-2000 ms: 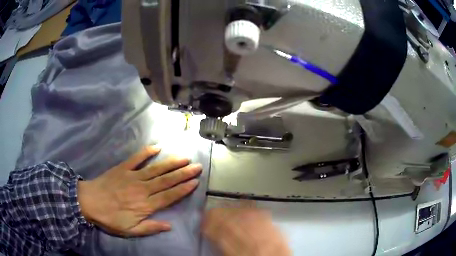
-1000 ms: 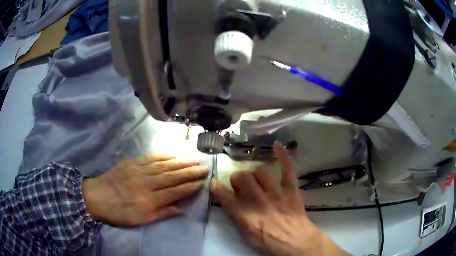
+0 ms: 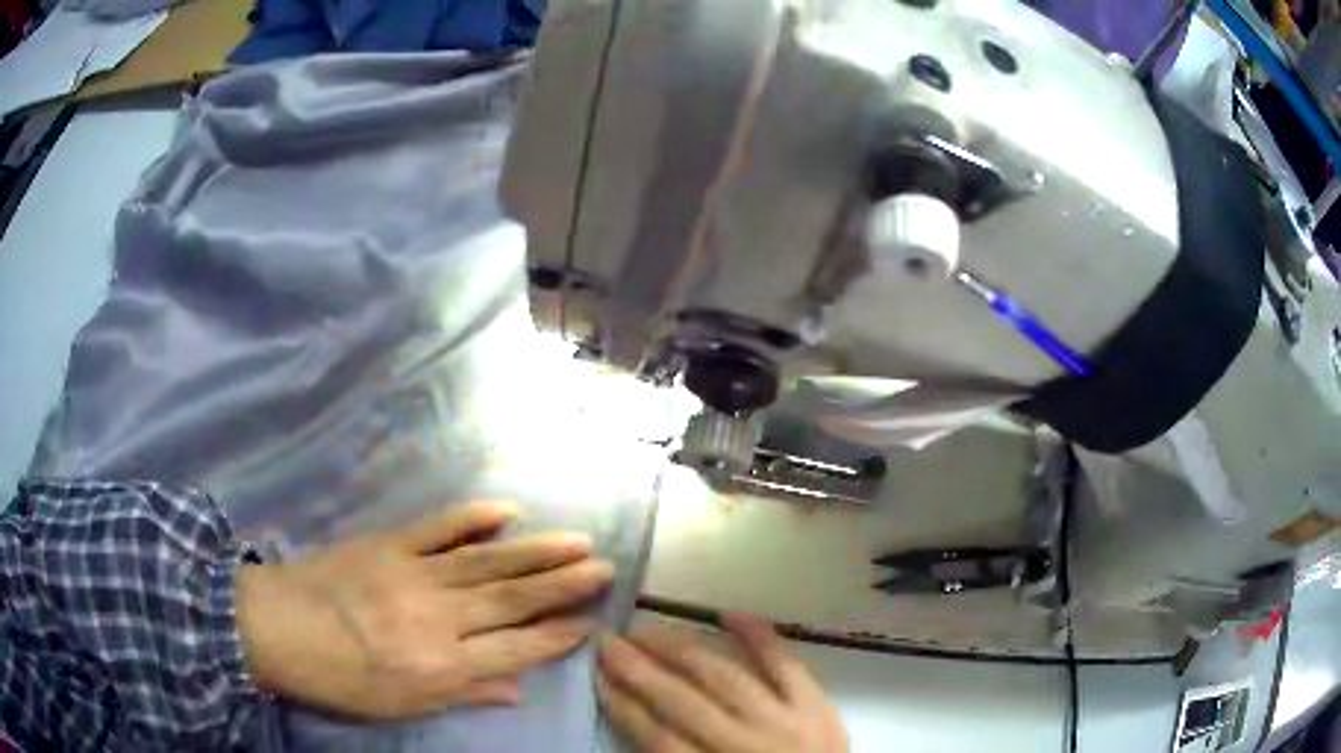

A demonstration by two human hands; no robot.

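A grey fabric panel (image 3: 265, 294) lies left of and under the head of the sewing machine (image 3: 824, 147), its right edge running down from the presser foot area, which is lost in lamp glare. My left hand (image 3: 427, 611) lies flat on the panel, palm down, fingers pointing right. My right hand (image 3: 721, 691) is at the panel's right edge below the bed's dark outline, fingertips touching the edge; the picture's bottom cuts it off. Whether it grips the cloth cannot be told. A metal guide (image 3: 809, 474) with a ribbed knob sits right of the foot.
Thread snips (image 3: 963, 568) lie on the machine bed (image 3: 765, 552). A black cord (image 3: 1071, 647) runs down at the right. Navy-blue fabric (image 3: 383, 22) and brown cardboard (image 3: 191, 52) are behind the panel. The head carries a black band (image 3: 1191, 280) and a blue pen-like strip (image 3: 1041, 336).
The view has shifted, so the machine head sits farther right. My right hand has moved down from beside the guide to the panel's lower edge. My left hand remains flat on the cloth.
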